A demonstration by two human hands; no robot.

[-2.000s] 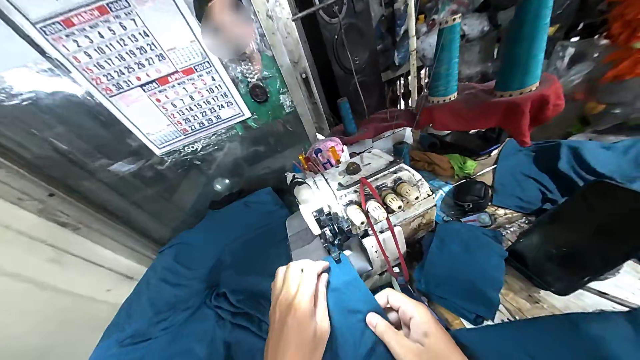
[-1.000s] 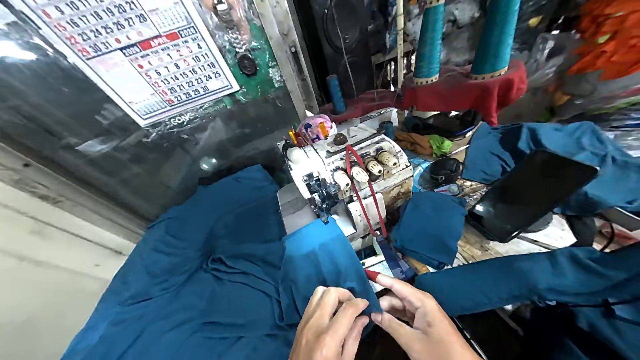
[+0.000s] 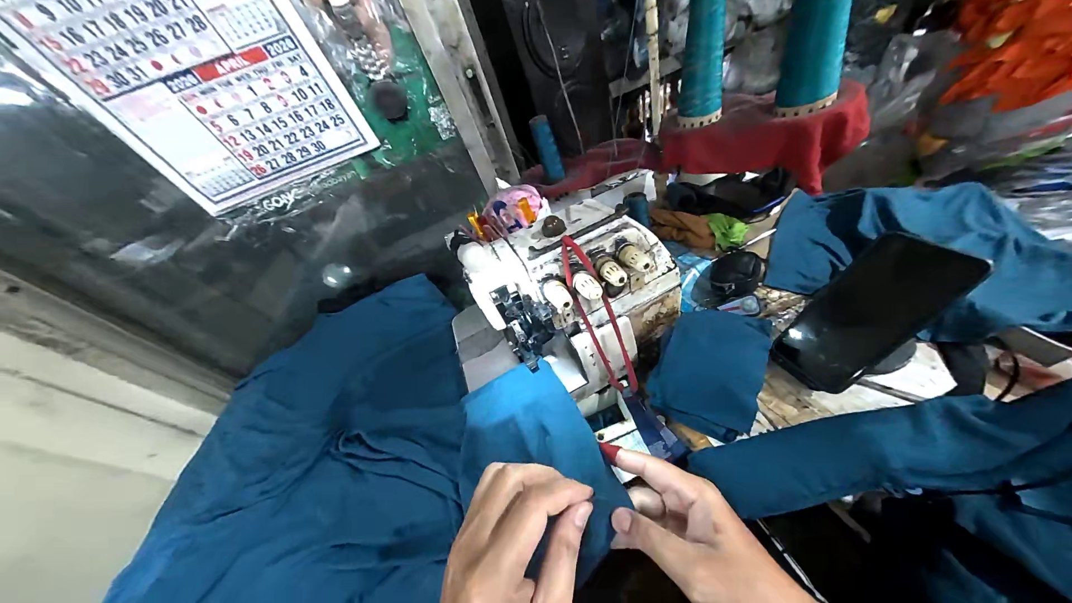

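Observation:
A white overlock sewing machine (image 3: 578, 260) stands ahead, a red cord looped over its tension dials. One end of a teal fabric piece (image 3: 528, 419) lies at the presser foot (image 3: 532, 335). My left hand (image 3: 519, 536) pinches the near part of this piece between thumb and fingers. Just to its right, my right hand (image 3: 687, 528) holds the fabric's edge, its index finger beside a small red thing (image 3: 609, 452). A large heap of teal cloth (image 3: 335, 452) spreads to the left of the machine.
A black smartphone (image 3: 879, 310) and a folded teal cloth (image 3: 716, 368) lie right of the machine. Behind stand teal thread cones (image 3: 812, 59) over red cloth (image 3: 762, 142). A glass panel with a calendar (image 3: 260, 109) borders the left. A teal strip (image 3: 821, 452) crosses at right.
My left hand has moved away from the presser foot, back along the fabric to beside my right hand. More of the fabric lies uncovered between foot and hands.

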